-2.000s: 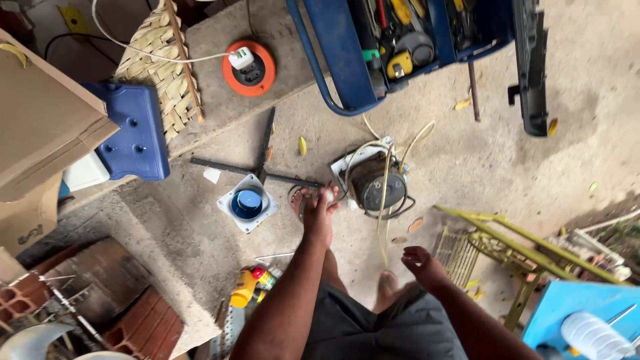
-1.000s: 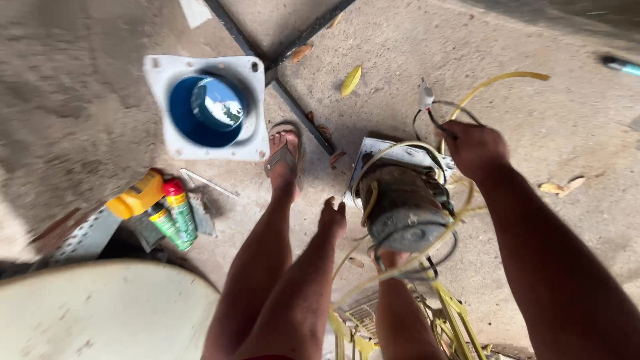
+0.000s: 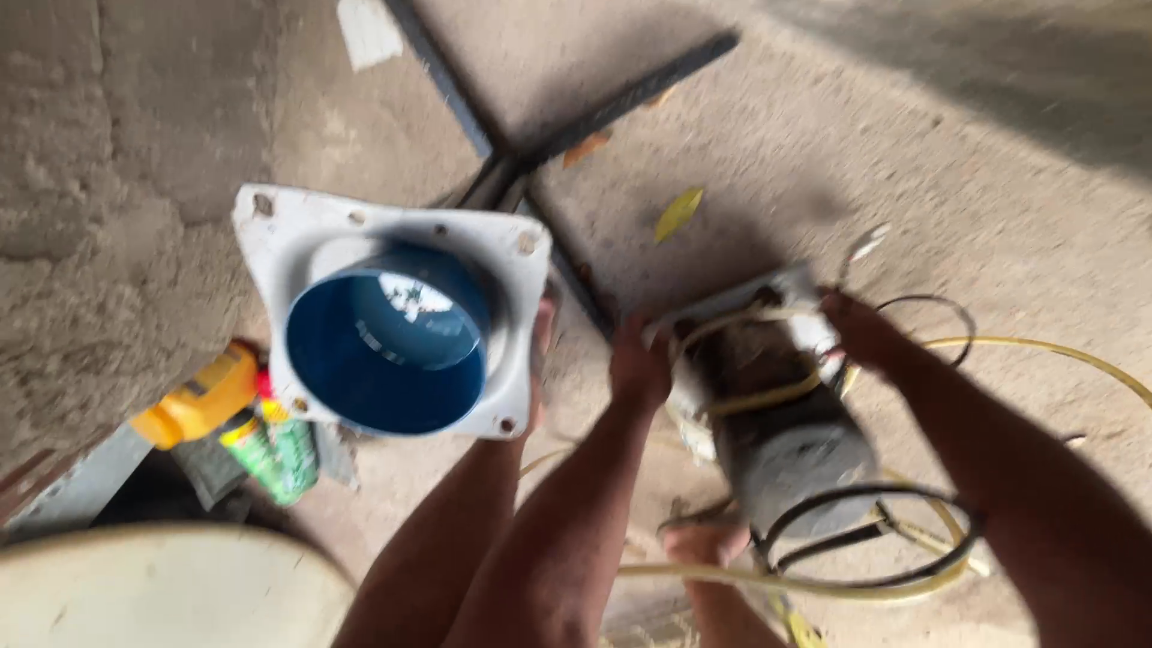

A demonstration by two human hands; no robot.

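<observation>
An electric motor [image 3: 792, 450] with a worn cylindrical body and a pale square mounting plate [image 3: 720, 292] is at the right of centre, tilted. My left hand [image 3: 641, 367] grips the left edge of that plate. On the plate's right corner, beside the wires, my right hand [image 3: 850, 328] is closed. A yellowish cable [image 3: 774, 396] wraps the motor, and a black cable loop [image 3: 877, 490] hangs by its lower end. To the left stands a white square plastic base [image 3: 513, 297] with holes at its corners and a blue round container [image 3: 387, 351] in its middle.
A black metal cross-shaped frame [image 3: 630, 99] lies on the concrete behind the white base. At left are a yellow bottle [image 3: 202, 391] and green spray cans [image 3: 270, 454]. A cream round surface [image 3: 171, 585] fills the lower left corner. My feet flank the motor's left side.
My right hand has moved from the loose wire end to the plate's corner. My left hand, apart from the motor one second ago, is now on the plate's left edge. The view is closer.
</observation>
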